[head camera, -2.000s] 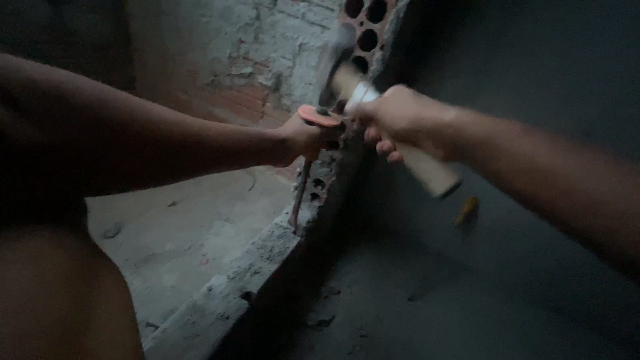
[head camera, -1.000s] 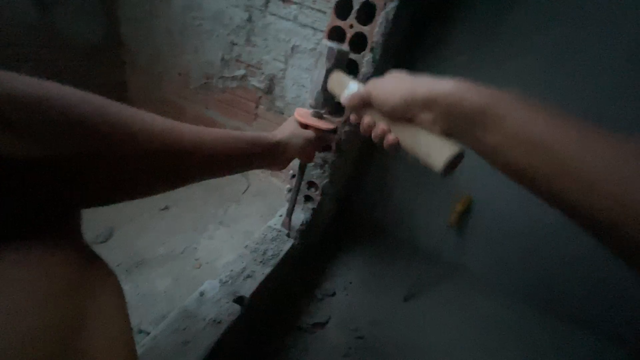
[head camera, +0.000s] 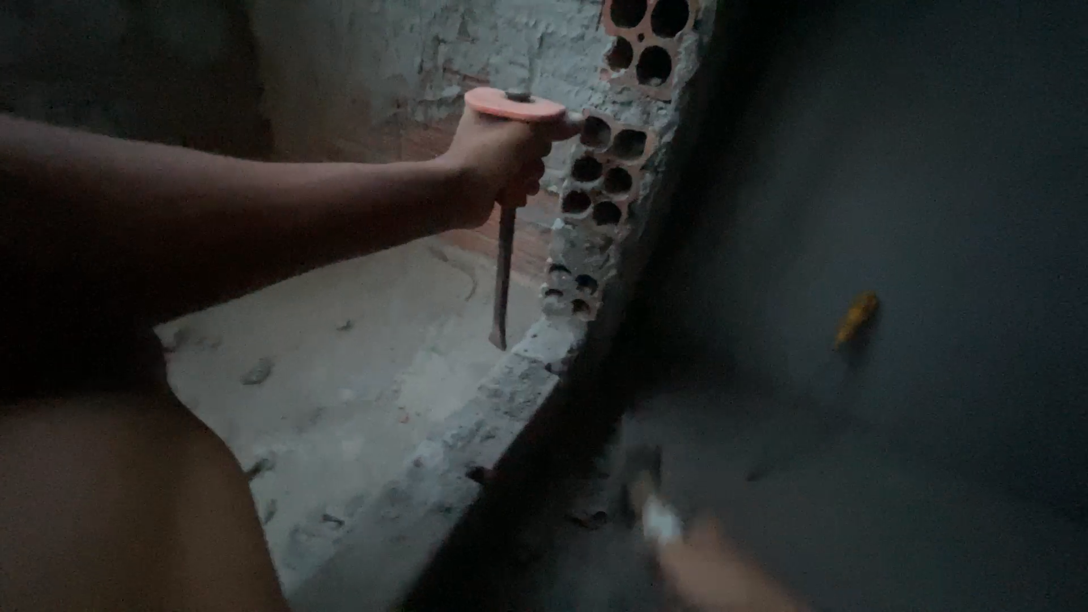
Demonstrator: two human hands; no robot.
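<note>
My left hand (head camera: 506,161) is closed around a cold chisel (head camera: 504,272) with an orange hand guard (head camera: 514,104) at its top. The chisel points down, its flat tip just left of the rough edge of the low masonry ledge (head camera: 518,382). Low at the right, blurred, my right hand (head camera: 710,557) grips a hammer (head camera: 648,501); its head is dark and indistinct, and white wrapping shows on the handle just above the hand. Broken hollow clay bricks (head camera: 608,178) with round holes stand right of my left hand, in the cut wall end.
Rubble bits (head camera: 257,371) lie on the dusty floor (head camera: 357,408) at the left. A roughly plastered wall (head camera: 501,42) rises behind my left hand. A small yellow object (head camera: 856,319) shows against the dark surface at the right. My bare leg (head camera: 127,501) fills the lower left.
My right hand and the hammer have dropped from beside the chisel's top to the bottom of the view. The chisel's tip has come off the ledge and now hangs beside it.
</note>
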